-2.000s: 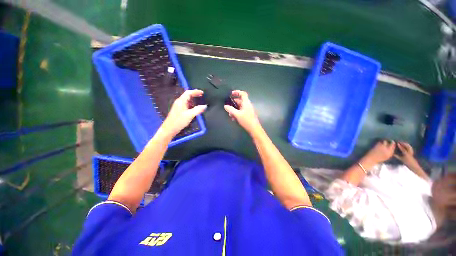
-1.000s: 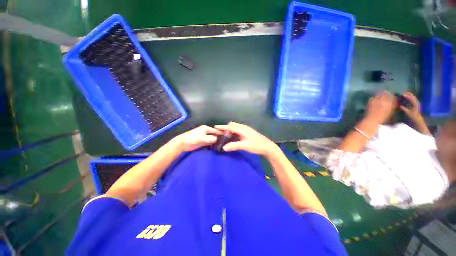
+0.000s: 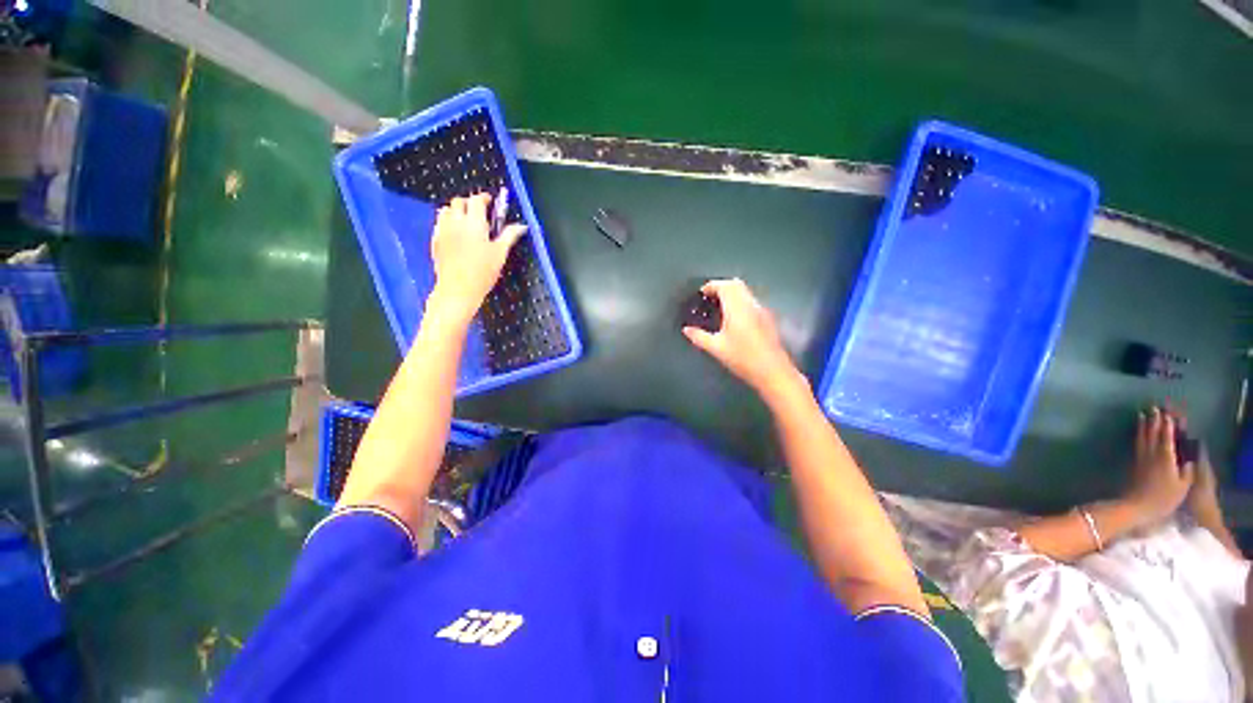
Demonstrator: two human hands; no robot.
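My left hand (image 3: 470,254) is over the left blue bin (image 3: 555,305), at a small white-topped item (image 3: 500,208) among the rows of black parts (image 3: 515,324). The fingers cover part of it. My right hand (image 3: 735,330) holds a small cluster of black components (image 3: 702,310) at or just above the green surface. A flat dark piece (image 3: 612,228) lies between the left bin and my right hand. The right blue bin (image 3: 948,330) has a black group of parts (image 3: 940,184) in its upper left corner.
A coworker's hands (image 3: 1163,467) are at the lower right, beside a black cluster (image 3: 1154,361) on the green bench (image 3: 646,371). A filled blue bin (image 3: 330,453) sits below the bench edge at lower left, next to a grey tube frame (image 3: 172,429).
My hands were together at my body and have parted. The left moved up into the left bin; the right moved out over the bench with the black cluster. The camera view has shifted.
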